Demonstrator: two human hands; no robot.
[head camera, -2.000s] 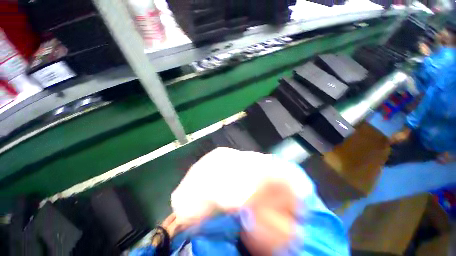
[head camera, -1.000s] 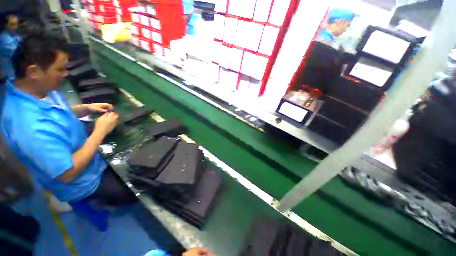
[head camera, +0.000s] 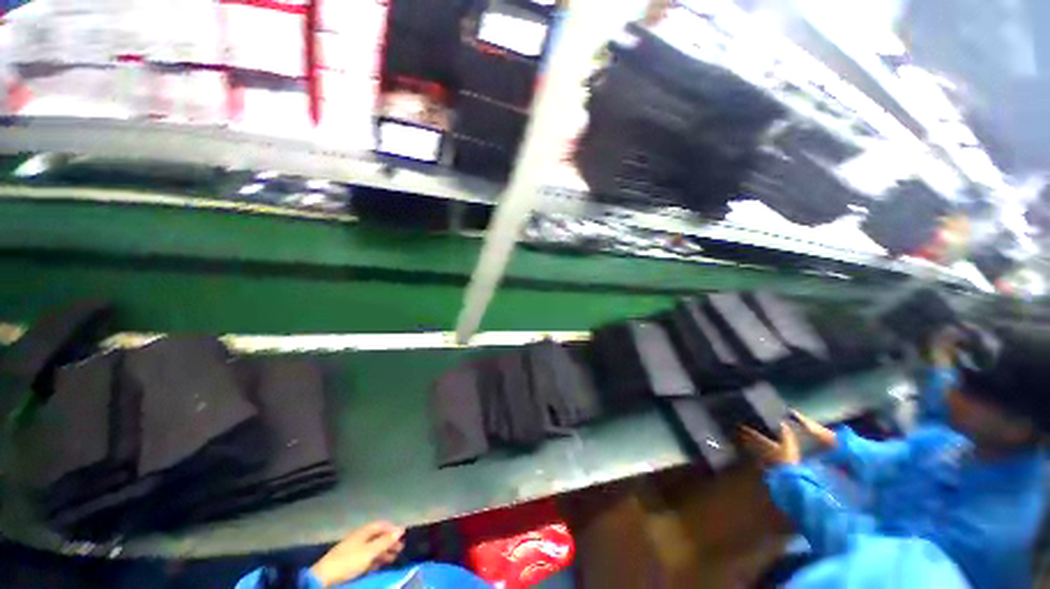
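Observation:
My left hand (head camera: 362, 551) is small and blurred at the bottom edge of the head view, with a dark band at the wrist. It lies below the ledge's near edge; no held thing shows, and its finger positions are unclear. My right hand is not in view. Flat black boxes lie on the green ledge (head camera: 386, 489). A fanned stack of black boxes (head camera: 190, 403) is at the left. A group of upright, leaning black boxes (head camera: 507, 397) is at the centre. More black boxes (head camera: 731, 334) stand in rows at the right.
A person in blue (head camera: 921, 472) at the right reaches both hands to the black boxes. A slanting post (head camera: 507, 219) rises behind the ledge. Red-and-white boxes (head camera: 265, 58) fill the upper shelf. A red item (head camera: 520, 552) and a brown carton (head camera: 628, 541) are below the ledge.
The view has swung from the left-hand neighbour back toward the right. The person at the right is in view again. My left hand appears farther left in the picture than one second ago.

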